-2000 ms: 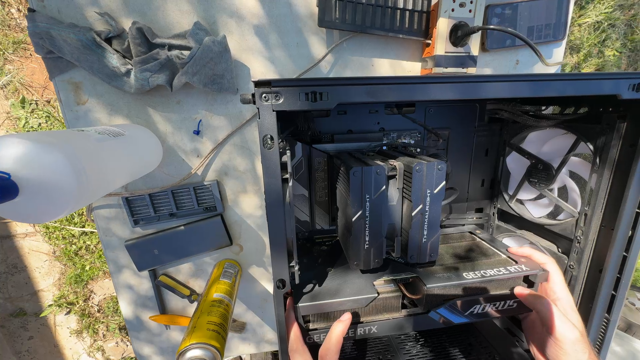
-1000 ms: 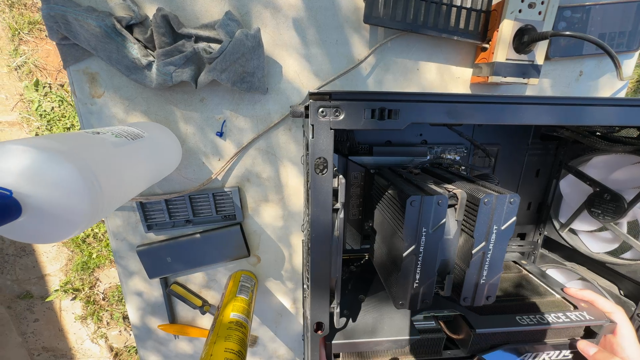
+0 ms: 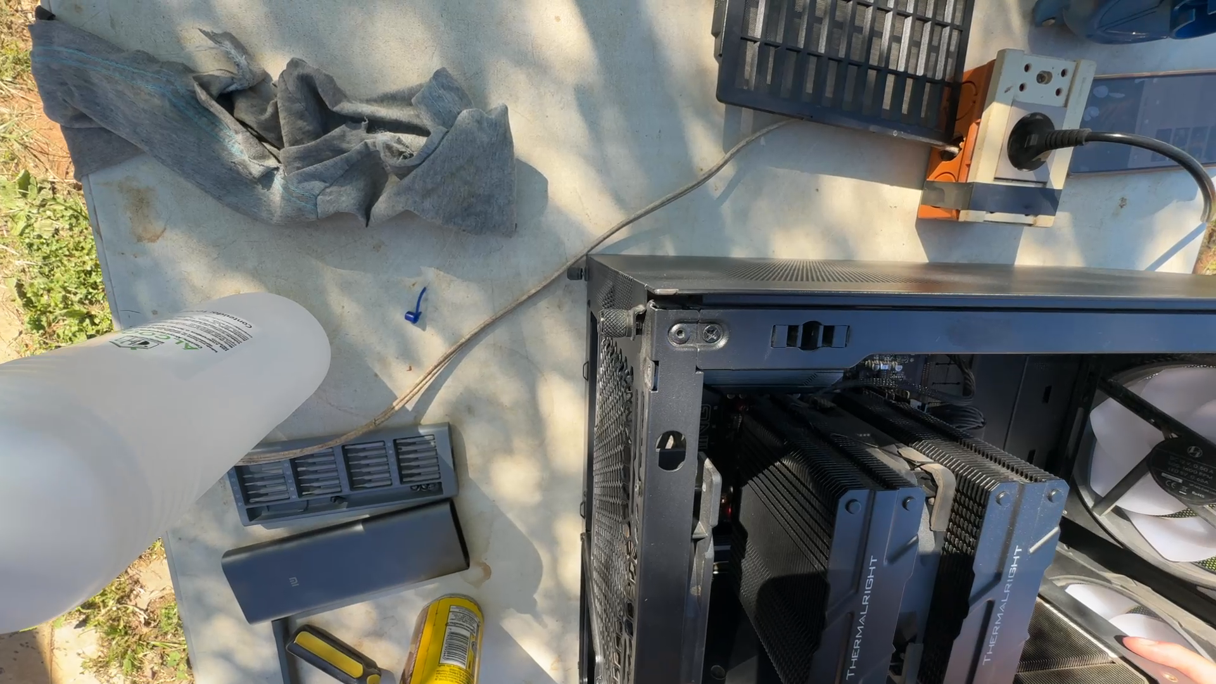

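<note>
An opened black computer case [image 3: 950,328] lies on the pale table, with a Thermalright twin-tower CPU cooler [image 3: 879,570] inside it. Only the fingertips of my right hand [image 3: 1164,654] show, at the lower right edge, over a graphics card [image 3: 1073,632] near a case fan with pale blades [image 3: 1111,597]. What they touch is cut off. My left hand is outside the view. Another pale-bladed fan [image 3: 1154,470] is mounted at the right end of the case.
To the left are a screwdriver bit set [image 3: 347,472], its grey case [image 3: 344,560], a yellow can [image 3: 446,641], a yellow-and-black tool handle [image 3: 332,655] and a large white plastic bottle [image 3: 161,427]. A grey cloth [image 3: 323,152], a cable [image 3: 608,233] and a socket block [image 3: 1007,142] lie behind.
Two seconds ago both hands were at the graphics card; now the left is out of view and only right fingertips show. The view has shifted left and back, toward the cloth.
</note>
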